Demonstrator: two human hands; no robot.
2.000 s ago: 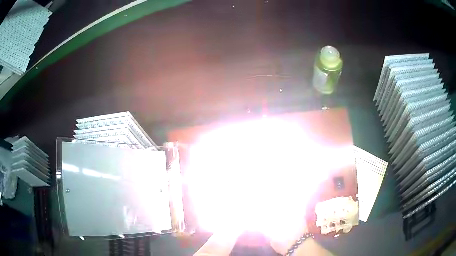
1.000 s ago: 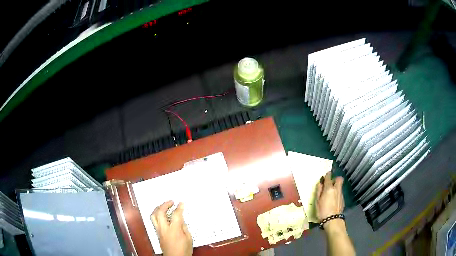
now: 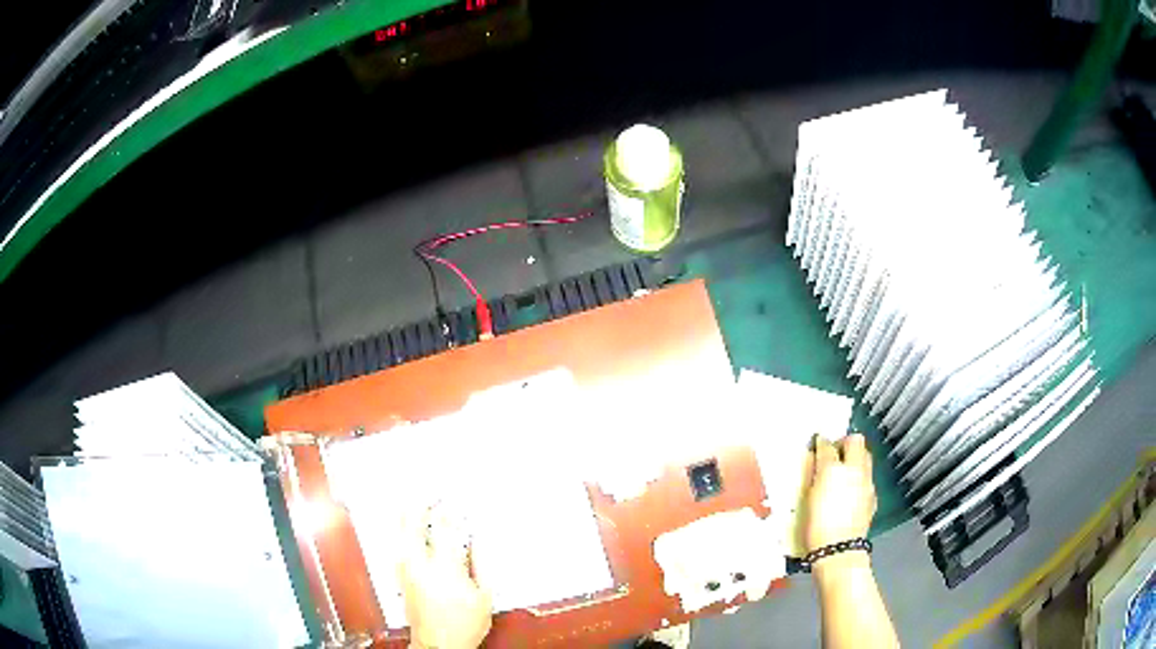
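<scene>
A white LED board [image 3: 507, 520] lies on the orange-red test fixture [image 3: 634, 340], its surface washed out by glare. My left hand [image 3: 444, 590] is over the board's lower left part; glare hides its fingertips. My right hand [image 3: 839, 501], with a dark bead bracelet, has its fingers curled at the right edge of a white card [image 3: 776, 412] beside the fixture. I cannot tell if it grips the card. The clear cover [image 3: 171, 552] is open to the left. A black switch [image 3: 705, 478] and a cream lumpy pad [image 3: 716, 558] are on the fixture's right part.
A long rack of white boards [image 3: 932, 279] stands at right, with a black rack end [image 3: 986, 530] below. More boards [image 3: 159, 416] stand at left. A yellow-green bottle [image 3: 644, 190] and red and black leads [image 3: 486, 314] are behind the fixture. A green-edged shelf [image 3: 216, 108] crosses the upper left.
Since two seconds ago the large glare has shrunk and my hands have moved apart, left onto the board, right to the card. In the last second the hands barely move; the picture is brighter.
</scene>
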